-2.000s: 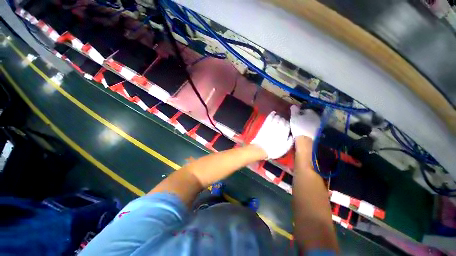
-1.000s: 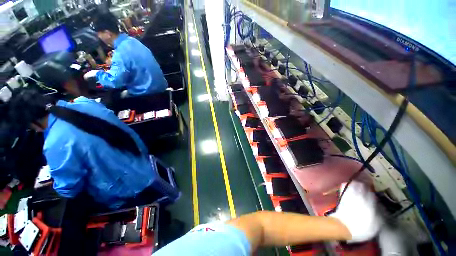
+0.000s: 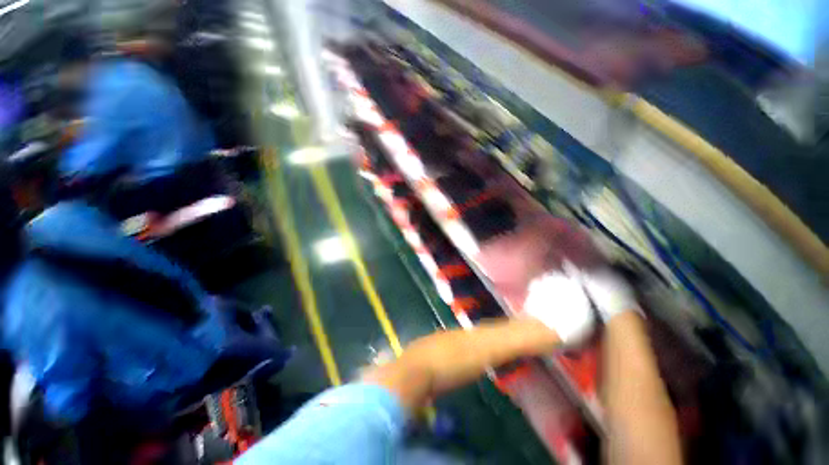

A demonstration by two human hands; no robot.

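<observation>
My left hand (image 3: 561, 307), in a white glove, is over the pink mat (image 3: 523, 259) of the shelf. My right hand (image 3: 611, 292), also in a white glove, is close beside it on the right. The picture is heavily blurred, so I cannot tell whether the fingers hold anything. A red holder (image 3: 580, 368) shows just below my hands. Dark electronic units (image 3: 491, 216) lie in a row on the shelf beyond my hands. Red-and-white edge tape (image 3: 407, 160) runs along the shelf front.
Two people in blue smocks (image 3: 109, 304) are on the left, beside dark bins. A green floor with yellow lines (image 3: 350, 250) lies between them and the shelf. The wood-edged bench (image 3: 691, 145) overhangs on the right. Blue cables (image 3: 668, 259) hang beneath it.
The view swung from the shelf toward the aisle and seated people, then partly back. My right hand, blurred at the lower right a second ago, now shows close beside my left hand.
</observation>
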